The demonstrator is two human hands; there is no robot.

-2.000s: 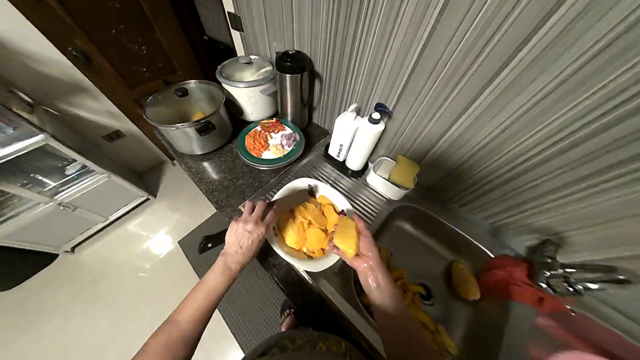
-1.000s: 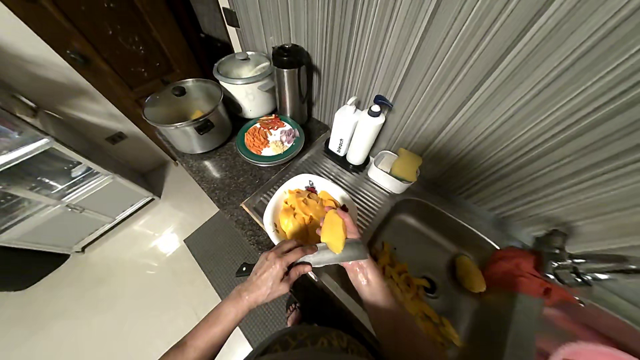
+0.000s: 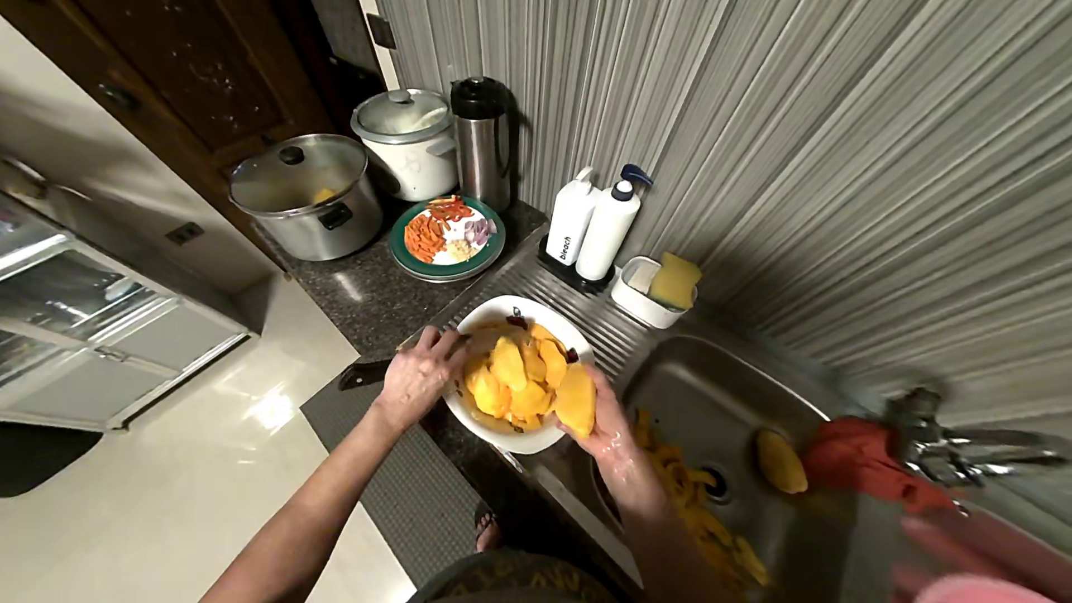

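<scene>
My left hand (image 3: 421, 375) is at the left rim of a white bowl (image 3: 477, 423). A knife's black handle (image 3: 362, 374) sticks out to the left of this hand, which grips it; the blade is largely hidden. Yellow fruit pieces (image 3: 511, 381), apparently mango, fill much of the bowl. My right hand (image 3: 610, 423) holds a large peeled yellow fruit piece (image 3: 576, 400) at the bowl's right rim. Yellow peelings (image 3: 691, 494) and another yellow fruit piece (image 3: 780, 461) lie in the steel sink (image 3: 737, 377).
Behind the bowl are a plate of chopped vegetables (image 3: 446, 270), a lidded pot (image 3: 314, 222), a rice cooker (image 3: 410, 163) and a steel flask (image 3: 483, 159). Two white bottles (image 3: 607, 234) and a sponge (image 3: 675, 280) stand near the sink. A red cloth (image 3: 863, 461) lies beside the faucet (image 3: 946, 448).
One second ago the knife blade was against the fruit in my right hand. My left hand has since moved left to the bowl's rim, and the blade has come away from the fruit.
</scene>
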